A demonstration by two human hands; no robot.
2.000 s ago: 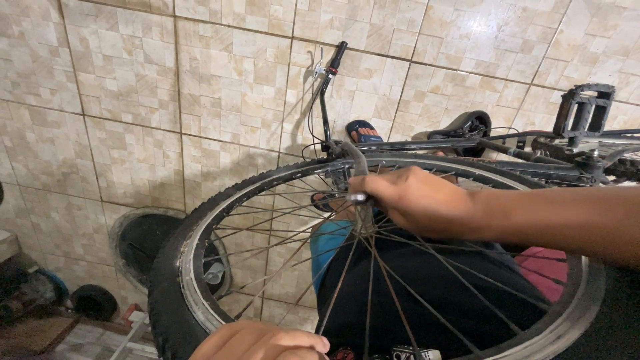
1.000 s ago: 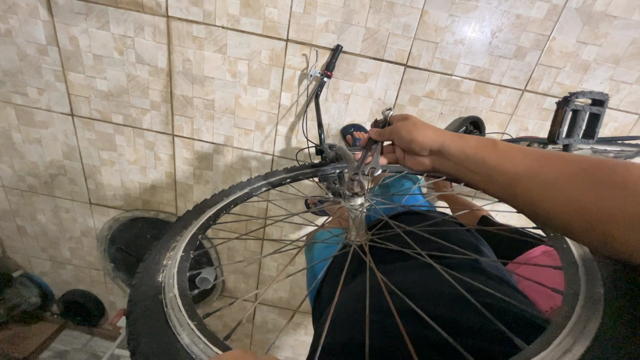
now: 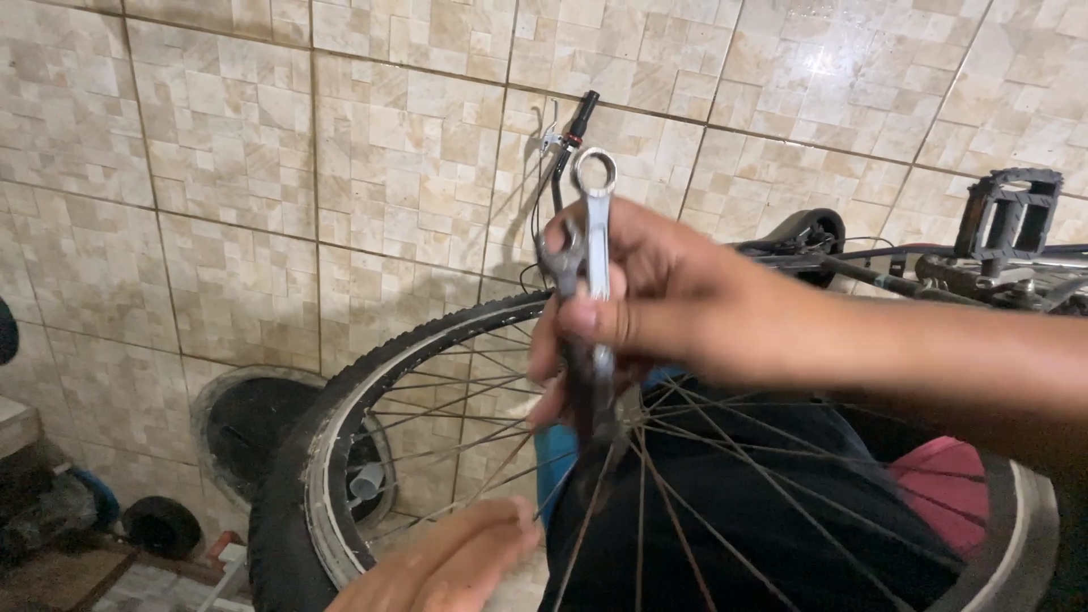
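Two metal wrenches are gripped in my right hand [image 3: 646, 297] above the bicycle wheel. One is a silver wrench with a ring end [image 3: 597, 212] pointing up; beside it is a darker wrench with an open jaw [image 3: 562, 255]. Their lower parts are blurred. At the bottom, my left hand [image 3: 450, 561] is over the near left part of the spokes, blurred, with nothing visible in it. The wheel has a knobby black tire [image 3: 285, 484] and a worn rim [image 3: 327, 459]. Its hub [image 3: 631, 416] is partly hidden behind my right hand and the wrenches.
Behind the wheel are a handlebar grip [image 3: 586, 115] and brake lever on the tiled floor [image 3: 408, 153]. A bicycle pedal [image 3: 1011, 212] and frame tubes lie at the right. A round black container [image 3: 246, 425] is left of the wheel, with a small dark wheel [image 3: 161, 525] at lower left.
My right hand has risen from near the hub toward the camera with the wrenches. My left hand, barely in view a second ago at the bottom edge, now shows more fully over the spokes.
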